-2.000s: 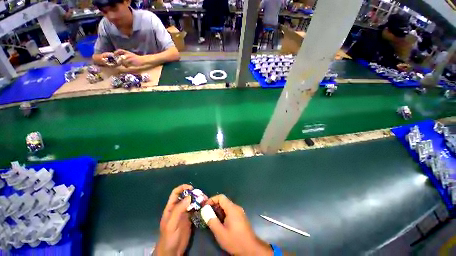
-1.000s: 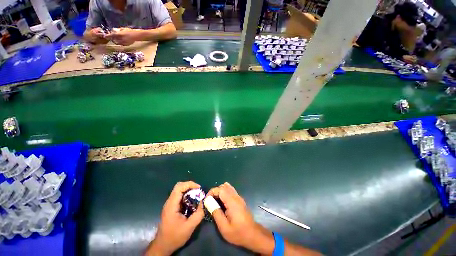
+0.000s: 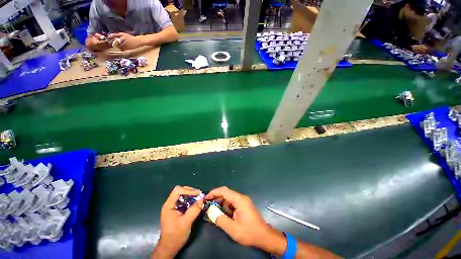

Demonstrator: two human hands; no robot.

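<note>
My left hand [image 3: 178, 217] holds one side of a small circuit board assembly [image 3: 187, 202], a dark cluster with white parts. My right hand [image 3: 237, 215] holds the other side, its thumb in a white-cream sleeve and a blue band on the wrist. Both hands meet over the dark green bench, and the fingers hide much of the assembly. A thin white stick-like tool [image 3: 293, 218] lies on the bench to the right of my right hand.
Blue trays with rows of white housings stand at left [image 3: 88, 177] and right [image 3: 415, 119]. A green belt [image 3: 167, 111] runs behind a pale edge, carrying a few units. A slanted pale post [image 3: 308, 76] rises at its near edge. A person sits opposite, handling parts.
My hands turned the assembly; more of its dark part now shows between the fingers. The unit on the belt at left has moved toward the left edge.
</note>
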